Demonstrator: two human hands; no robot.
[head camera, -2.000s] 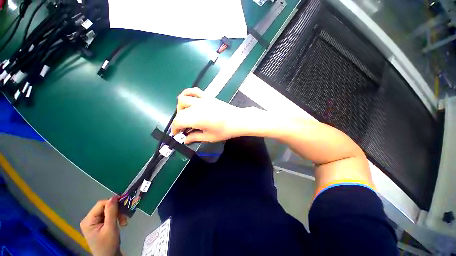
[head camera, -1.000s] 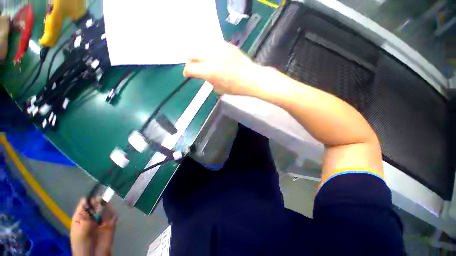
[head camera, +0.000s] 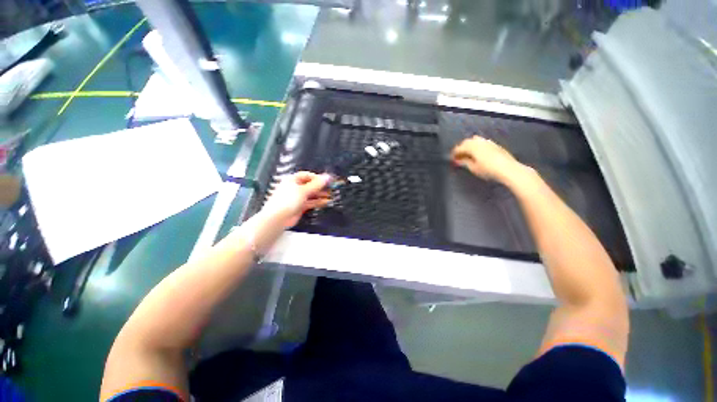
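A black cable harness with white labels (head camera: 372, 150) lies over the dark mesh belt (head camera: 393, 204) of the machine, blurred against it. My left hand (head camera: 303, 196) is over the belt's left part, its fingers closed on the harness end with thin coloured wires. My right hand (head camera: 479, 157) is over the middle of the belt, fingers curled. A dark line runs towards it from the labels, but whether the fingers hold the other end is too blurred to tell.
The machine's white frame (head camera: 409, 263) runs along the near side, with a grey-white housing (head camera: 676, 141) at right. On the green bench (head camera: 149, 290) at left are a white paper sheet (head camera: 122, 184), a steel ruler (head camera: 214, 220), a post (head camera: 193, 59) and a dark harness pile (head camera: 16, 267).
The view has turned right, from the bench to the mesh belt. Both hands and the labelled harness have moved from over the bench to over the belt.
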